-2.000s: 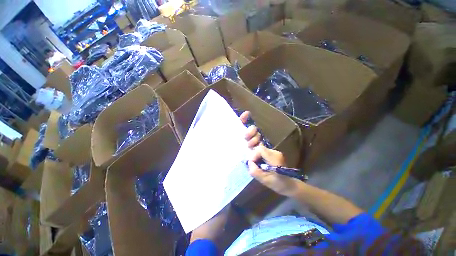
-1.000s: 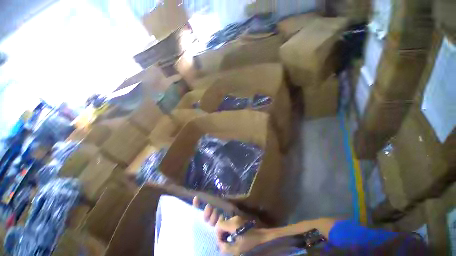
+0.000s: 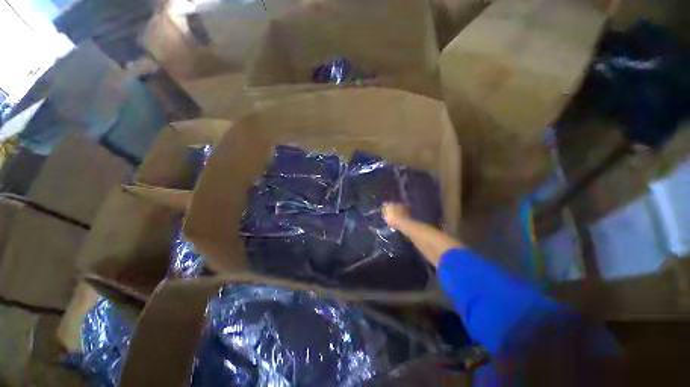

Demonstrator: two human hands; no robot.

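Observation:
My right hand [image 3: 395,217], small and blurred, reaches in its blue sleeve into an open carton [image 3: 363,113]. It is at the top of the dark polybagged garments [image 3: 303,193], right of the middle. Whether its fingers grip the plastic cannot be told, and no pen can be made out. The packs lie flat in shiny clear plastic inside the carton. My left hand is out of the picture, and no paper sheets show in a hand.
A nearer open carton holds bagged dark goods [image 3: 280,340]. Another carton [image 3: 340,45] stands behind, smaller ones [image 3: 144,230] to the left. A large brown carton [image 3: 514,83] stands at the upper right, with dark goods [image 3: 635,83] beyond it. White sheets [image 3: 624,223] show at the right.
The view has swung and come closer to one carton of packs. My right hand has moved from the paper into this carton. The paper and pen are no longer seen.

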